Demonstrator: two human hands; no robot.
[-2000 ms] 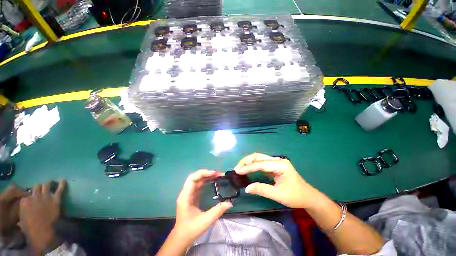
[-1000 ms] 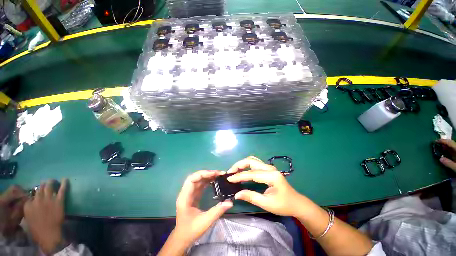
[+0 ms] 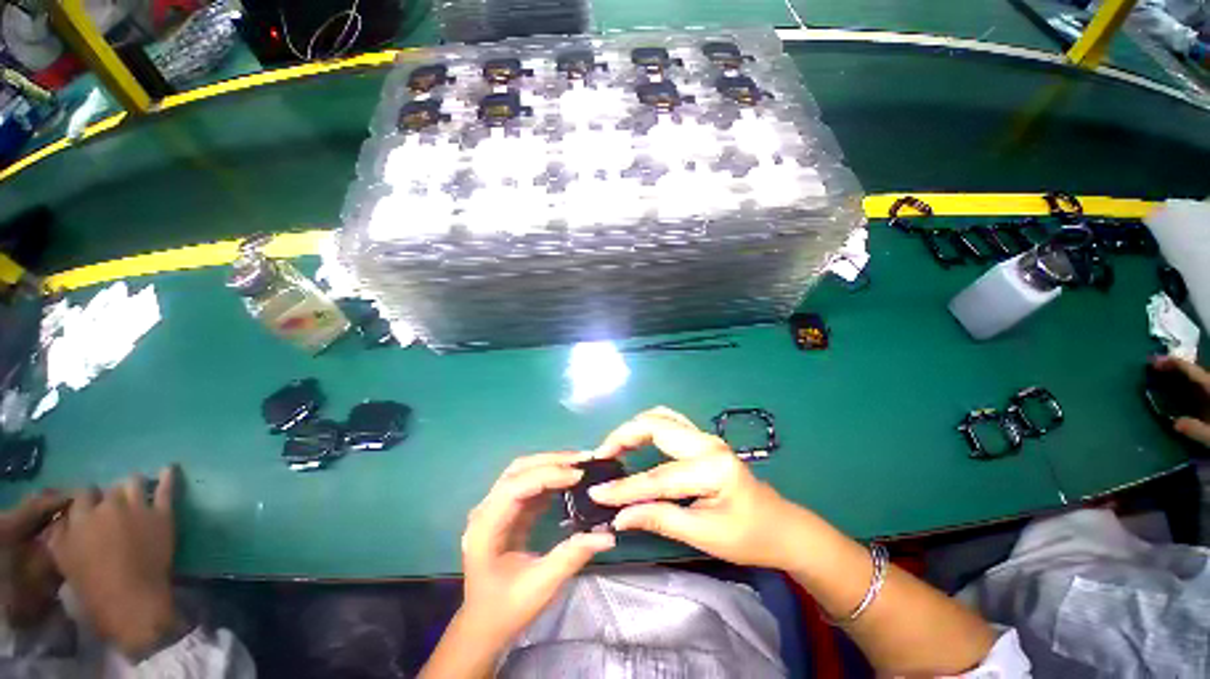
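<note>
My left hand (image 3: 520, 537) and my right hand (image 3: 697, 491) both hold one dark watch unit (image 3: 593, 493) between their fingers, close in front of my lap. It looks like a solid dark module in a black case frame; my fingers cover parts of it, and how deep the module sits cannot be told. A black open case frame (image 3: 746, 432) lies on the green mat just beyond my right hand. Several solid black joined units (image 3: 313, 443) lie in a group to the left.
A tall blister tray stack (image 3: 597, 285) stands ahead, with thin tweezers (image 3: 683, 346) before it and a small module (image 3: 808, 332) at its right. Bottles stand left (image 3: 295, 308) and right (image 3: 1015, 289). Two frames (image 3: 990, 432) lie right. Neighbours' hands (image 3: 122, 551) show at both edges.
The dark module, earlier held apart at the right of the open frame, now lies against it. My right hand has moved left, uncovering the frame on the mat. A neighbour's hand has appeared at the right edge.
</note>
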